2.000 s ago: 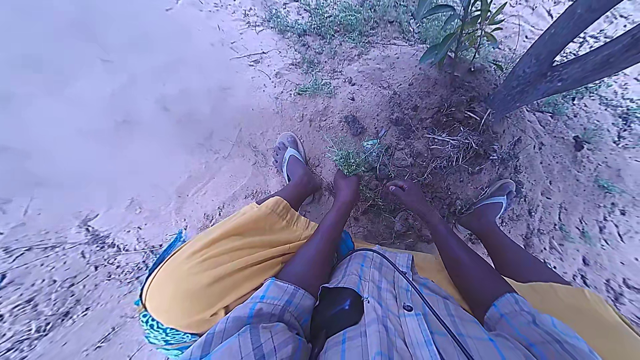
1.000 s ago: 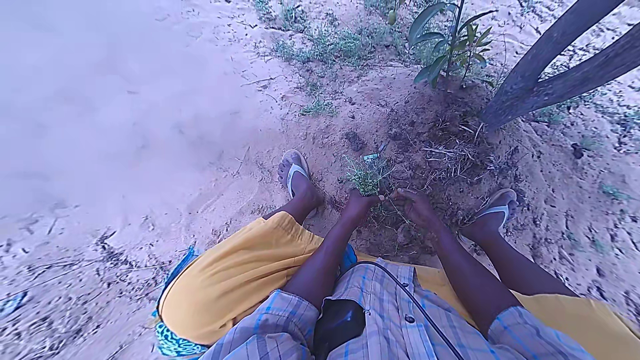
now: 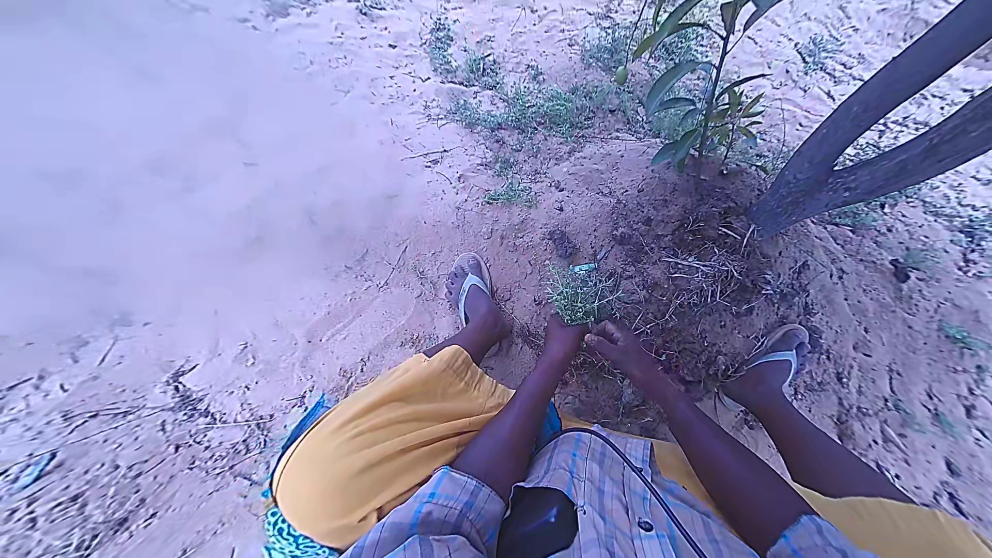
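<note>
A small bunch of green weeds (image 3: 577, 296) stands up from my left hand (image 3: 564, 335), which is closed around its lower end. My right hand (image 3: 616, 341) is just to the right, its fingertips bent together at the base of the bunch; whether they pinch a stem is too small to tell. Behind the bunch a small pale green scrap (image 3: 583, 267) shows, and I cannot tell whether it lies on the soil. Dry grass and roots (image 3: 701, 279) lie on the dark, loose soil to the right of my hands.
A leafy sapling (image 3: 709, 108) grows beyond my hands, beside a forked tree trunk (image 3: 802, 182) at the right. My sandalled feet (image 3: 474, 291) rest on sandy ground at either side. Low green weeds (image 3: 535, 108) grow farther off. A thin black cable (image 3: 635, 469) crosses my shirt.
My right hand has come in from the right to the base of the weeds, beside my left hand. Two seconds ago the hands were apart.
</note>
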